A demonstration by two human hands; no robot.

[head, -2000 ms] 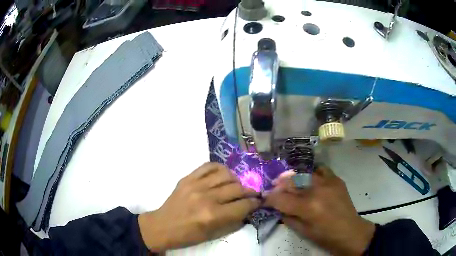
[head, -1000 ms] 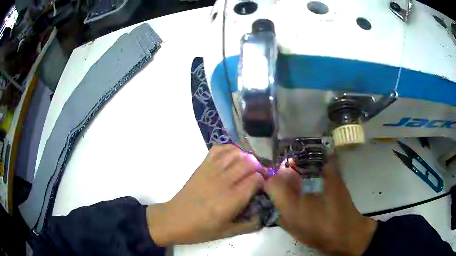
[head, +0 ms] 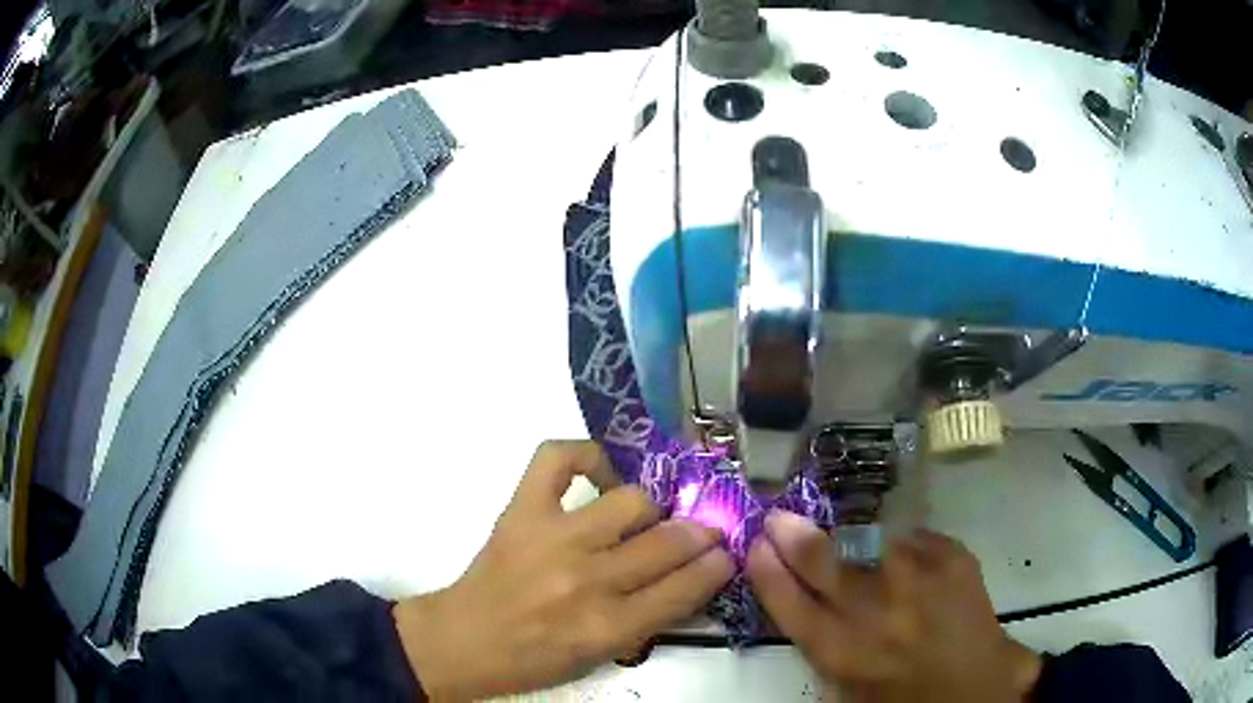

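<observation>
A dark navy patterned fabric piece (head: 601, 337) curves along the left side of the white sewing machine head (head: 879, 179) and runs under the needle area, purple in the lamp light. My left hand (head: 570, 584) presses on the fabric with bent fingers just left of the needle area. My right hand (head: 893, 604) has thumb and fingertips on the fabric at the right, partly behind the tension parts. Both hands hold the cloth, fingertips nearly touching. The needle and presser foot are hidden by the chrome bar (head: 779, 330) and glare.
A stack of grey curved panels (head: 261, 289) lies on the left of the white table (head: 412, 357). Blue-handled snips (head: 1134, 497) lie right of the needle area. A dark item (head: 1235, 597) is at the right edge. A clear tray (head: 309, 35) sits beyond the table.
The view has shifted, then partly returned. The fabric has moved under the machine, and more purple-lit cloth shows between my hands than one second ago. My left fingers are more spread.
</observation>
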